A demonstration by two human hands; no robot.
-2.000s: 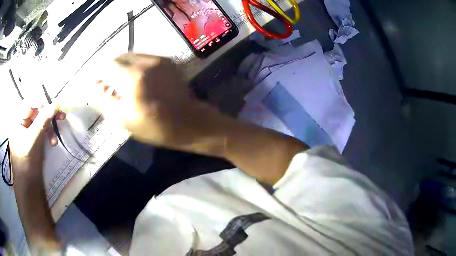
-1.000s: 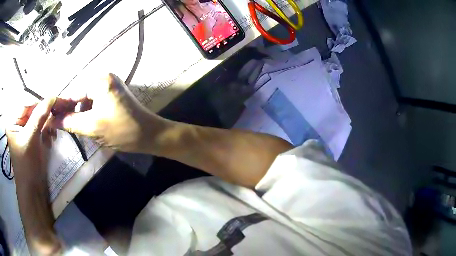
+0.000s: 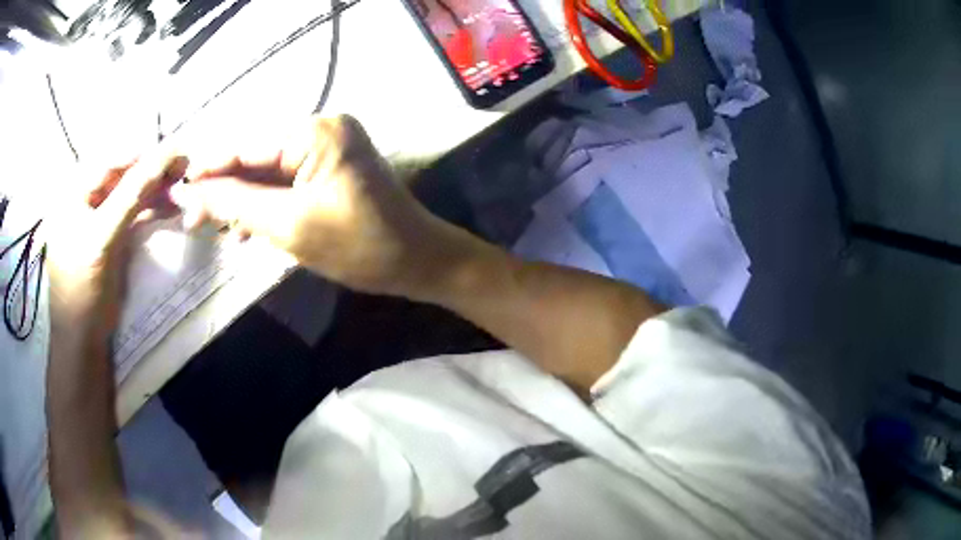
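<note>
My left hand point(image 3: 100, 227) is at the left, over the white table point(image 3: 169, 364), its fingertips pinched together. A thin dark strip point(image 3: 160, 118) runs down into these fingertips, faint in the glare. My right hand point(image 3: 335, 206) comes from the right, thumb and fingers bent, its fingertips meeting the left ones. A small dark spot shows where they meet; glare and the fingers hide what is between them, so its hold is unclear. Another dark strip point(image 3: 334, 58) lies above my right hand. A thin dark line point(image 3: 63, 116) lies above my left hand.
A smartphone point(image 3: 487, 47) with a lit screen and red-and-yellow-handled scissors point(image 3: 622, 47) lie at the top. Dark strips point(image 3: 211, 37) lie at the upper left. Looped black cord point(image 3: 23, 285) is at the left edge. Pale papers point(image 3: 695, 227) and crumpled scraps point(image 3: 734, 58) are right, below table level.
The whole view has shifted, with the table and phone further right. My right hand came left to meet my left fingertips and stays there. The dark strip end below the hands no longer shows.
</note>
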